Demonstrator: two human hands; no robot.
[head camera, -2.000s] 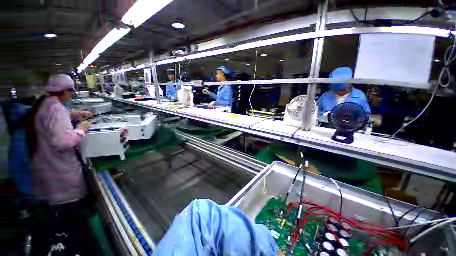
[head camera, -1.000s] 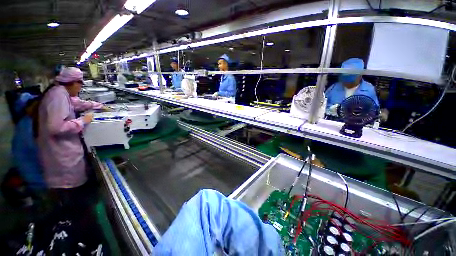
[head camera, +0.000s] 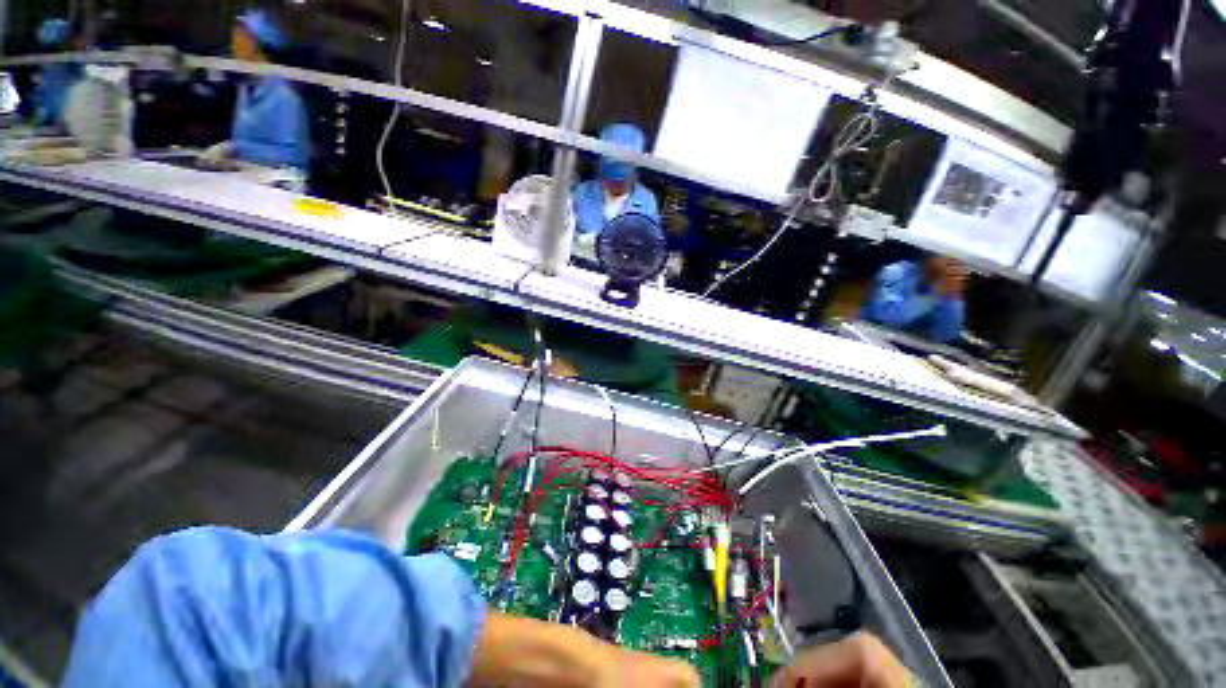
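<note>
The open pale grey enclosure (head camera: 377, 470) lies in front of me with the green circuit board (head camera: 666, 591) inside. A double row of capacitors (head camera: 602, 544) stands mid-board. Red wires (head camera: 619, 464) loop across the far part. Black cables (head camera: 538, 390) stand up at the far left, and white cables (head camera: 861, 441) stick out over the far right corner. My left hand (head camera: 592, 659) reaches across the near side from a blue sleeve, its fingers cut off by the lower edge. My right hand (head camera: 850, 664) is at the near right, also cut off. What either holds is hidden.
A long white shelf (head camera: 444, 266) runs behind the enclosure, with a white fan (head camera: 527, 215) and a dark fan (head camera: 629, 250). Several people in blue are beyond it. Conveyor rails (head camera: 242, 336) lie at left. A perforated table (head camera: 1123, 538) is at right.
The view has swung right, so the enclosure sits nearer the centre and the person in pink is out of view. My left forearm and right fingers now show over the box's near side.
</note>
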